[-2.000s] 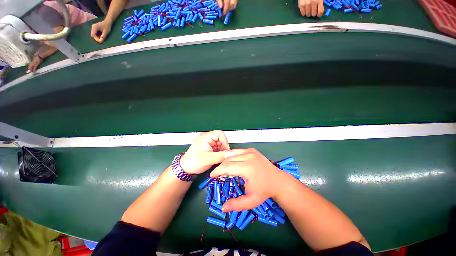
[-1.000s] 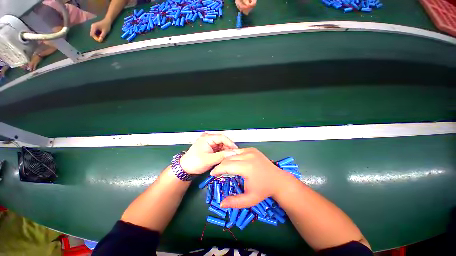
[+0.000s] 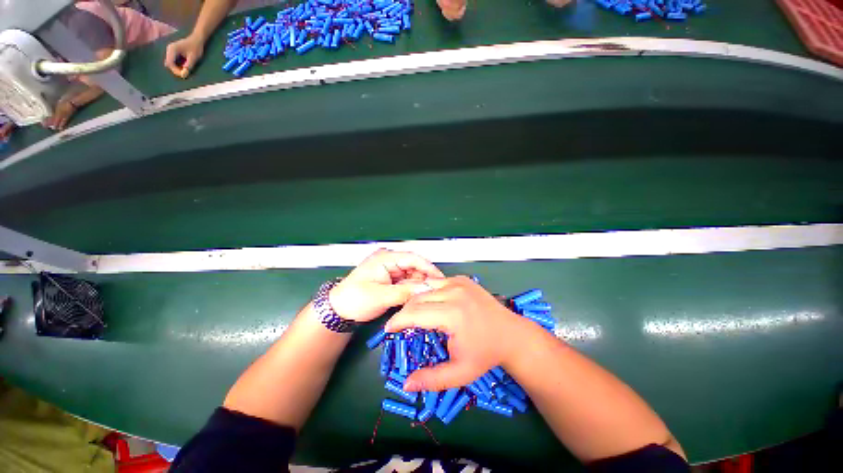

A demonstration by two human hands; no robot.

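Note:
A pile of blue battery cells (image 3: 453, 404) with thin red and dark lead wires lies on the green bench in front of me. My left hand (image 3: 379, 285), with a metal watch on the wrist, is by the white rail with its fingers curled. My right hand (image 3: 459, 328) is over the pile, its fingertips meeting my left fingertips. A small pale bit shows between the fingertips, too small to name. A blue end shows just behind my right hand; I cannot tell if it is held.
A white rail (image 3: 592, 248) separates the bench from the green conveyor belt (image 3: 518, 199). A black fan (image 3: 69, 305) stands at the left. Across the belt are more blue cells (image 3: 319, 25), people's hands and a red-pink tray (image 3: 813, 28). A white lamp-like fixture (image 3: 26, 78) is upper left.
My hands have shifted slightly right along the rail and stay together. A blue end now shows behind my right hand. Across the belt, another person's hands have moved toward the top edge.

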